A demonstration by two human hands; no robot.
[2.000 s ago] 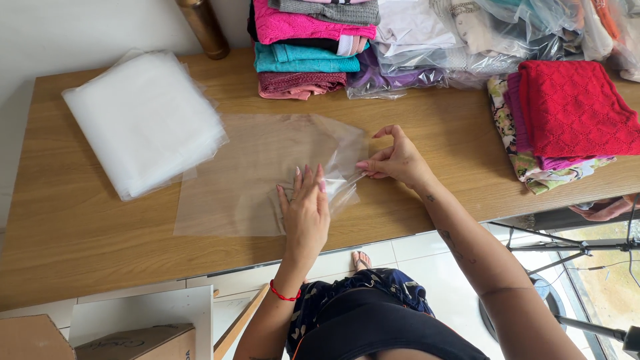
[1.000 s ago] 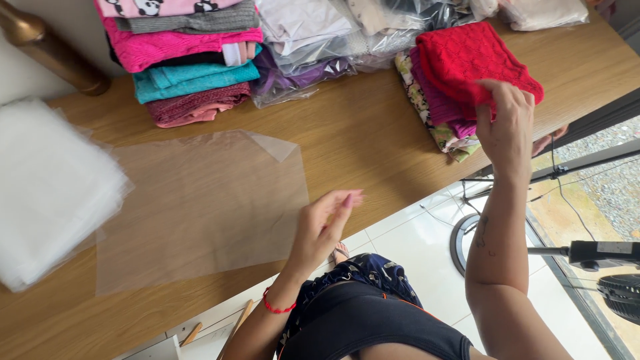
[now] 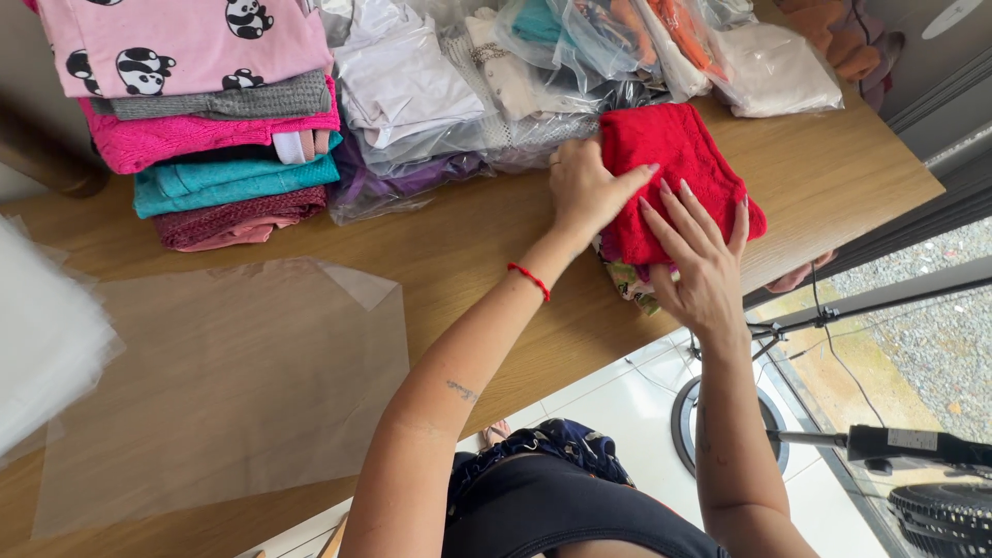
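A folded red knit garment [image 3: 666, 167] lies on top of a small pile at the right, with a floral garment [image 3: 632, 283] showing below it. My left hand [image 3: 585, 190] is at the pile's left side, its thumb over the red knit; whether its fingers grip the cloth is hidden. My right hand [image 3: 701, 260] rests with spread fingers on the front of the red knit, thumb at the pile's lower edge. On the left of the table a clear plastic bag [image 3: 225, 387] lies flat with one upper corner folded over. The stack of clear plastic bags [image 3: 46, 341] is at the far left edge.
A tall stack of folded clothes [image 3: 232, 155] stands at the back left. Bagged clothes [image 3: 418, 101] line the back of the wooden table [image 3: 480, 225]. Beyond the front edge are a stand's round base [image 3: 686, 426] and a black fan [image 3: 942, 508].
Both hands have left the plastic bag and are now at the red knit pile; the right reached it first, then the left. The bag lies flat. The view has swung right.
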